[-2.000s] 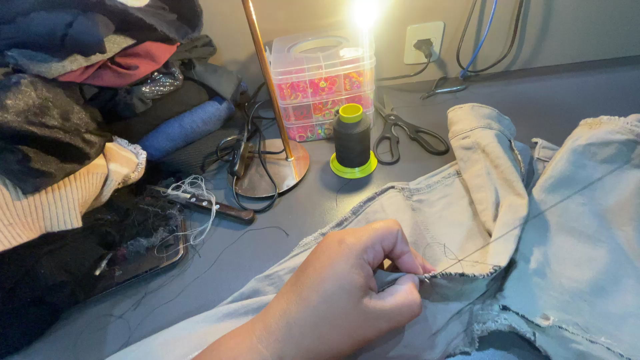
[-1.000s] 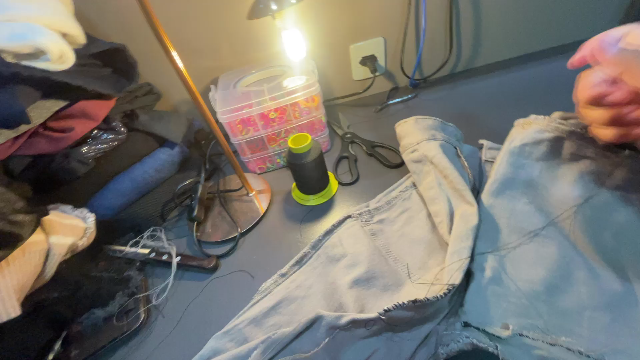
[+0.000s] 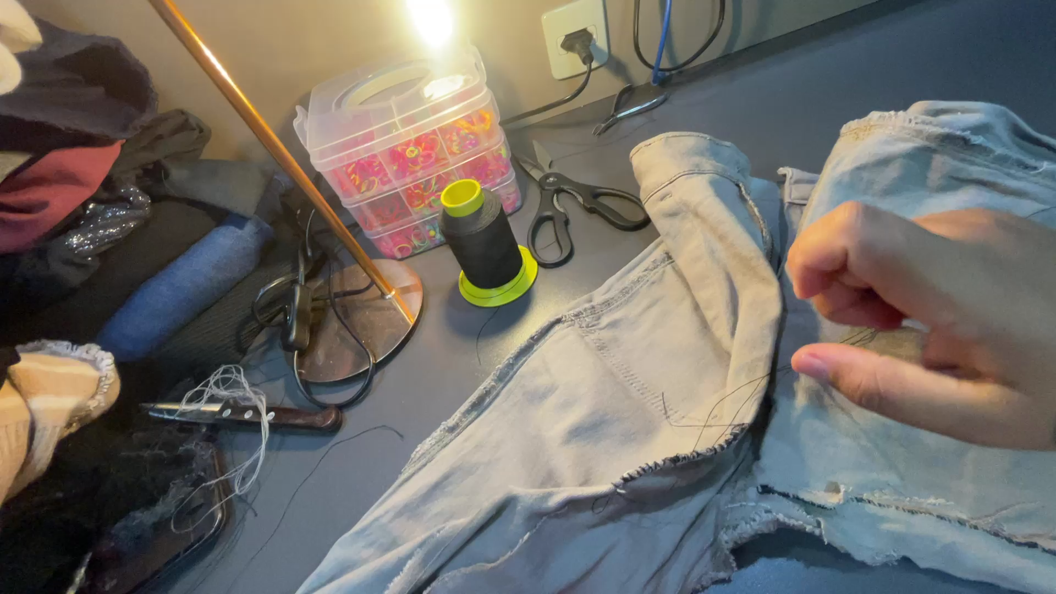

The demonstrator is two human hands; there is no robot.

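Note:
My right hand [image 3: 916, 322] is over the right part of a light grey cotton garment [image 3: 627, 363], back of the hand up. Its fingers are curled and its thumb stands apart from them; whether the curled fingers hold something is hidden. Dark thread [image 3: 734, 396] runs from the garment toward the thumb and shows again in the gap by the fingers. Dark stitches [image 3: 672, 464] line a curved edge of the cloth, with loose thread ends around them. My left hand is out of view. A spool of black thread [image 3: 478, 239] stands upright behind the garment.
Black-handled scissors [image 3: 569, 206] lie beside a clear compartment box [image 3: 412, 157] of colourful small bands. A copper lamp base [image 3: 363, 322] with its cord, a knife [image 3: 280, 417] under tangled white thread, and piled clothes [image 3: 181, 280] are at the left. Small pliers or nippers [image 3: 631, 107] lie near the wall.
My left hand, two seconds ago pinching the stitched edge, has left the view. My right hand has moved from the upper right down over the garment. The view has shifted.

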